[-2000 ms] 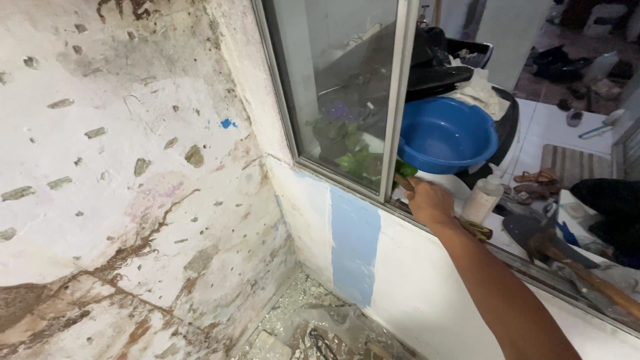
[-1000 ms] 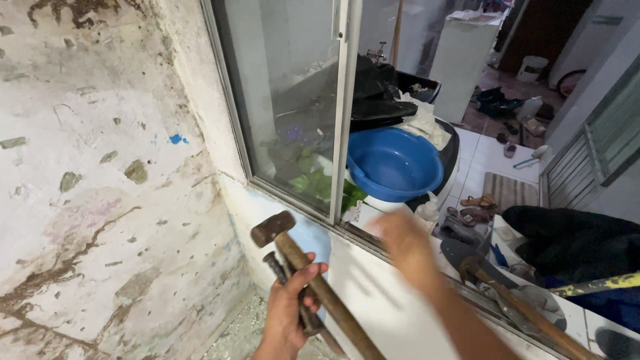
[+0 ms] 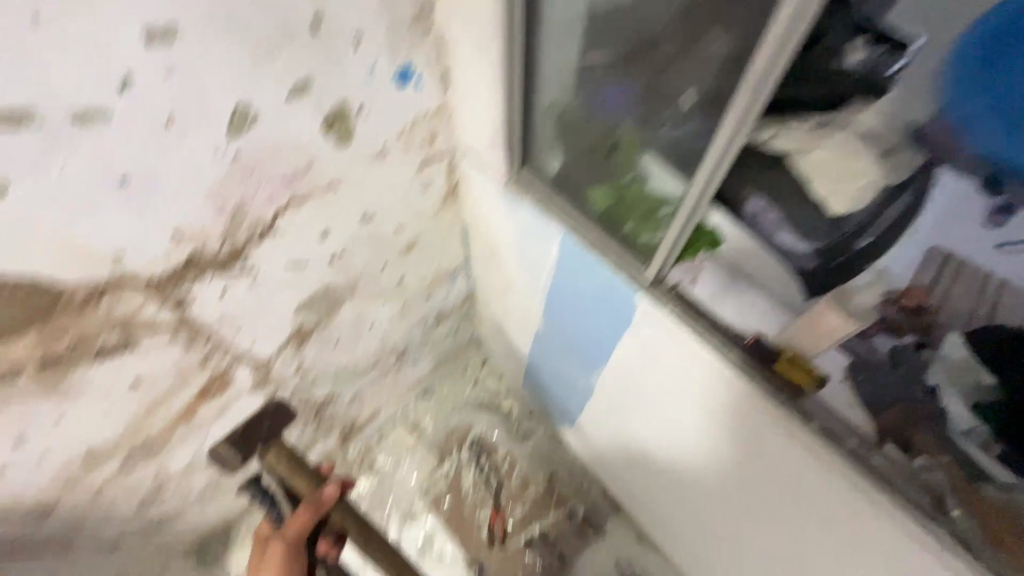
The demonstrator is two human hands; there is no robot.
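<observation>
At the bottom left, my left hand point(image 3: 300, 528) is closed around the wooden handle of a club hammer point(image 3: 256, 436), its dark steel head up. A second dark tool point(image 3: 268, 496), possibly a chisel, is held alongside the handle in the same hand; its lower part is hidden. Behind them is a chipped, pitted white wall point(image 3: 232, 320). My right hand is not in view. To the right runs a white low wall point(image 3: 680, 416) with a light blue patch point(image 3: 580, 328), under a sliding window's metal frame point(image 3: 728, 144). The view is blurred.
Rubble and a red-handled tool point(image 3: 497, 520) lie on the floor. A yellow object point(image 3: 800, 372) is at the sill. Beyond the opening are green leaves point(image 3: 700, 240), a pale cloth point(image 3: 840, 172), a blue basin point(image 3: 988, 88) and a striped mat point(image 3: 960, 280).
My right hand, beside the sill a second ago, has left the view. My left hand still holds the hammer and second tool. The blue basin has shifted away from the window post. The view has swung.
</observation>
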